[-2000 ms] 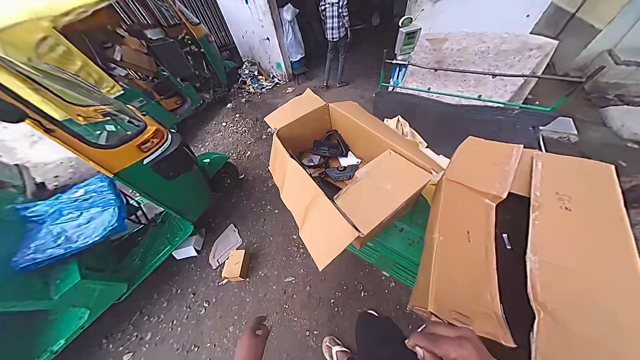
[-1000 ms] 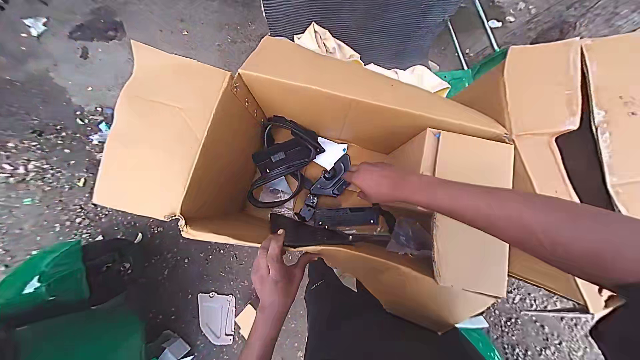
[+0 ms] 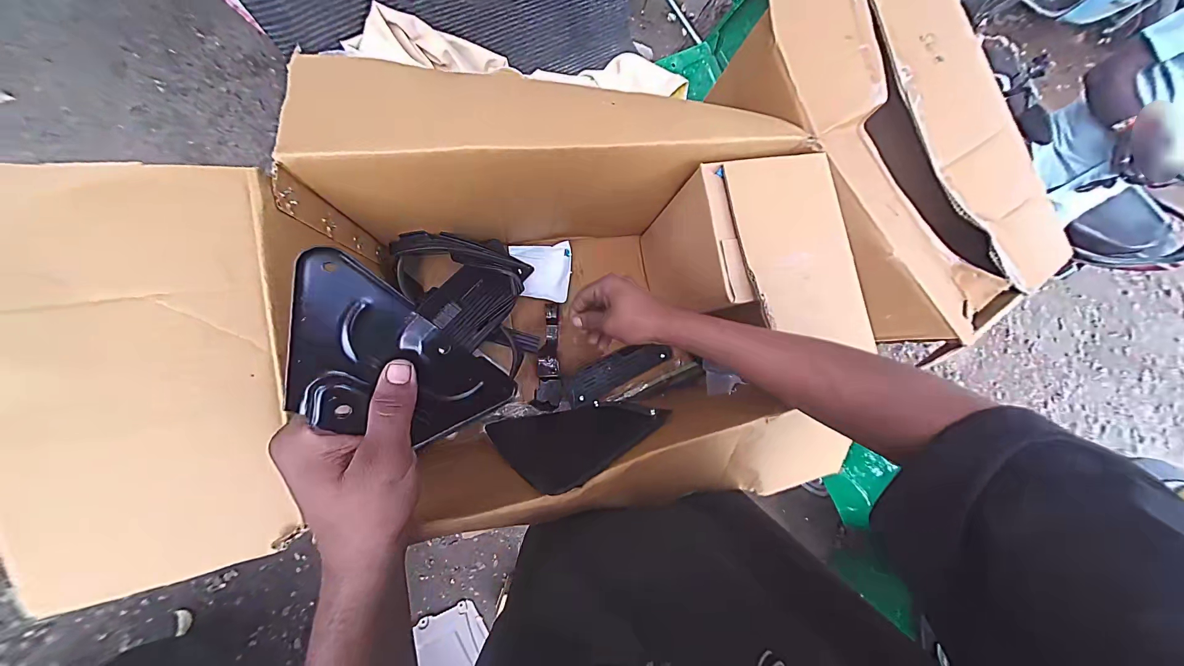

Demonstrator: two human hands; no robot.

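Note:
My left hand (image 3: pixel 356 472) grips a black metal plate (image 3: pixel 370 324) with pressed ridges and holes, thumb on top, at the left side of an open cardboard box (image 3: pixel 518 171). Inside the box, my right hand (image 3: pixel 615 313) hangs with bent fingers and nothing visible in them. Near it are a white packet (image 3: pixel 544 270), a ribbed black part (image 3: pixel 467 296) and a long black ribbed piece (image 3: pixel 620 372). A flat black triangular piece (image 3: pixel 573 449) leans at the near wall. The plate partly hides the parts below it.
A second cardboard box (image 3: pixel 925 166) stands at the right, touching or close to the first. Beige cloth (image 3: pixel 425 42) and a dark ribbed mat (image 3: pixel 546 28) lie beyond. Another person (image 3: pixel 1119 102) is at the upper right. A pale flat part (image 3: pixel 450 634) lies on the ground below.
My left hand has gone from the near edge of the box to holding the black metal plate. My right hand no longer touches the black parts. The view has moved closer over the box.

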